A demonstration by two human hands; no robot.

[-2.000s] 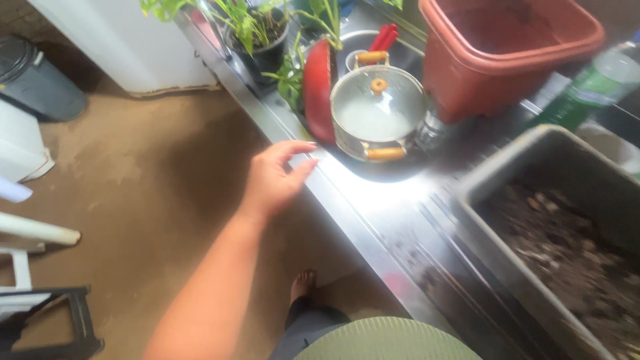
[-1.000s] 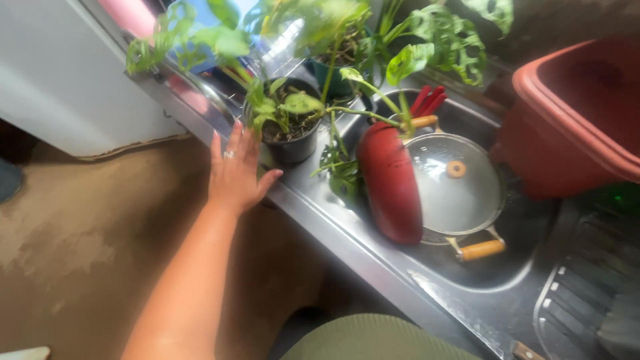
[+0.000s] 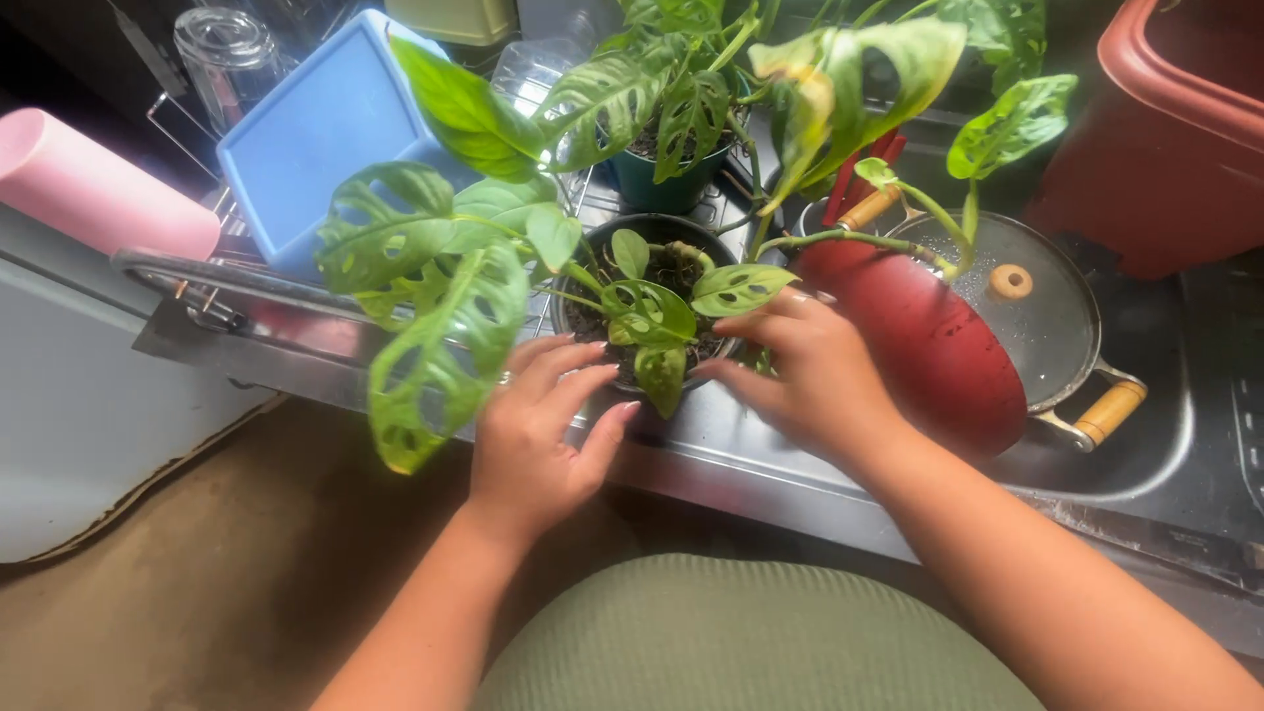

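A black plastic pot [image 3: 583, 326] of soil, holding a plant with holed leaves [image 3: 647, 311], stands on the metal counter between my hands. At its left front side is my left hand [image 3: 548, 425], fingers apart, with a ring on one finger. My right hand [image 3: 800, 365] is at the pot's right side, thumb near the rim and fingertips by a small holed leaf [image 3: 746, 288]; whether it touches the leaf or pot I cannot tell. Large holed leaves [image 3: 474, 326] hang over the left edge. Behind stands a dark green pot [image 3: 657, 183] with a similar plant.
Right of the pot, a red pan [image 3: 918, 346] leans by a glass-lidded pot [image 3: 1047, 326] in the steel sink. A reddish plastic planter [image 3: 1165, 168] stands beyond. At left, a dish rack [image 3: 296, 291] holds a blue container [image 3: 316, 148], a pink cup [image 3: 99, 188] and a glass jar [image 3: 225, 54].
The view has swung left along the counter. My left hand has gone from near the sink to the potted plant's side. My right hand, not seen in the earlier frames, is now at the pot.
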